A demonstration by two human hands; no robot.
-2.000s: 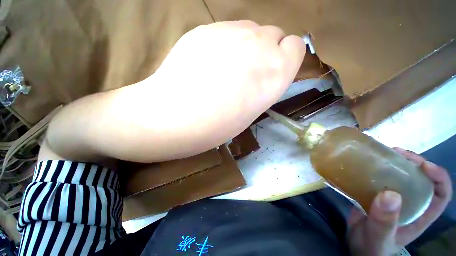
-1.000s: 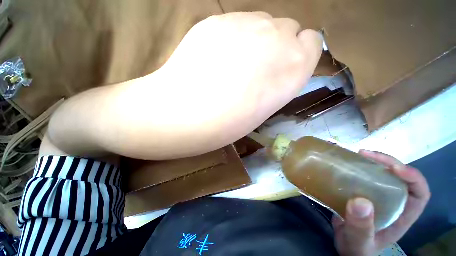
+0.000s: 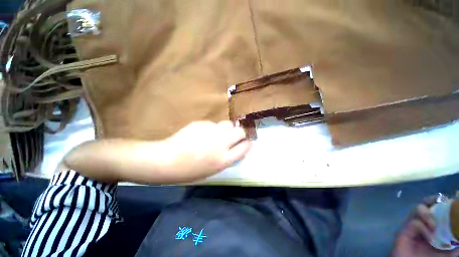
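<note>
A large brown bag panel (image 3: 166,65) lies flat with a stepped cut-out (image 3: 272,95) at its near edge. Small white bits show at the cut-out's corners. My left hand (image 3: 216,150) is at the cut-out's lower left corner, fingers curled together on the panel edge; the fingertips and what is under them are partly hidden. My right hand (image 3: 417,228) is low at the right, partly cut off by the frame, off the table. It holds the glue bottle (image 3: 444,226), of which only a blurred, pale part shows.
Brown straps (image 3: 45,75) are bunched at the left. A clear shiny packet (image 3: 83,22) lies at the upper left, with a short strap tab (image 3: 95,62) below it. The white tabletop (image 3: 292,158) ends in a curved near edge. Dark clothing shows below it.
The view has shifted back and shows more of the panel and table. My right hand has moved with the bottle away from the cut-out to the lower right. My left hand has moved to the cut-out's lower left corner.
</note>
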